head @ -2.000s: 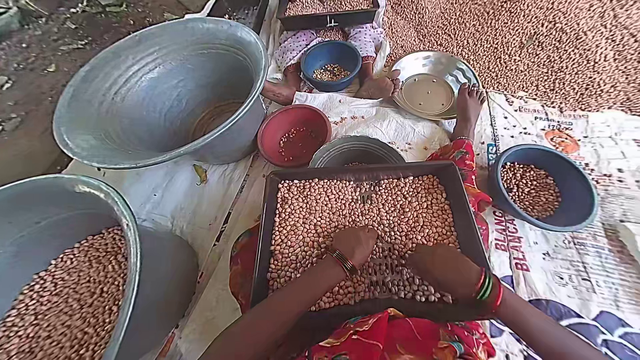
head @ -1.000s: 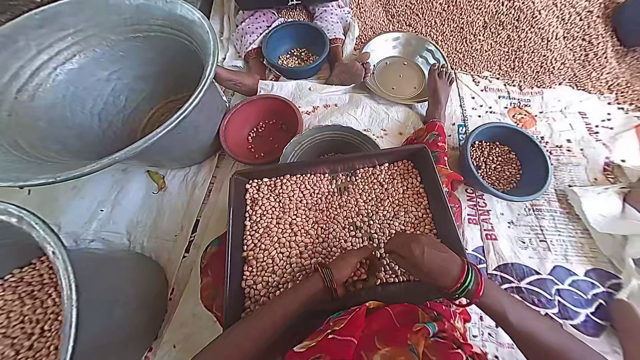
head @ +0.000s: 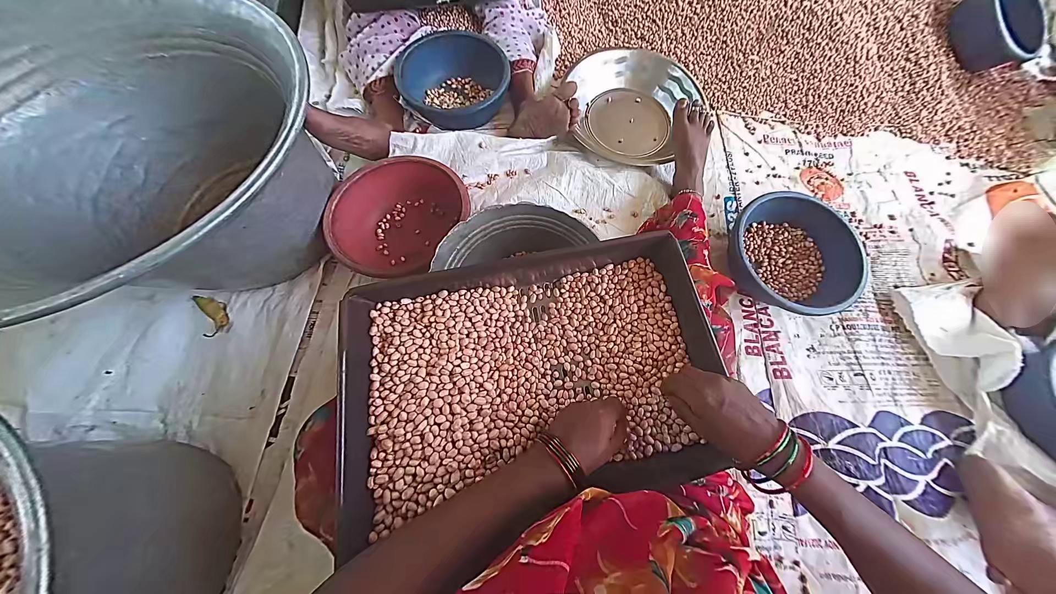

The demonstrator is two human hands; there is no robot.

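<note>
A black plastic tray (head: 356, 429) with a slotted bottom rests on my lap, spread with pale reddish-brown nuts or seeds (head: 462, 371), perhaps shelled peanuts. My left hand (head: 587, 433), with dark and gold bangles at the wrist, lies on them near the tray's front edge, fingers curled. To its right, my right hand (head: 716, 412), with red and green bangles, is at the tray's right front corner, fingers bent down. Whether either hand holds any of the nuts is hidden by the fingers. A few slots of the tray bottom show between the nuts.
Large metal tubs (head: 293, 124) stand at left. Beyond the tray are a red bowl (head: 338, 214), a dark basin (head: 470, 235), a blue bowl (head: 454, 120) and a steel plate (head: 631, 124). Another blue bowl (head: 850, 272) holds nuts at right. Other people sit ahead and at right.
My hands were close together over the nuts a second ago; now they are apart, the right one at the tray's right side. The view has shifted somewhat.
</note>
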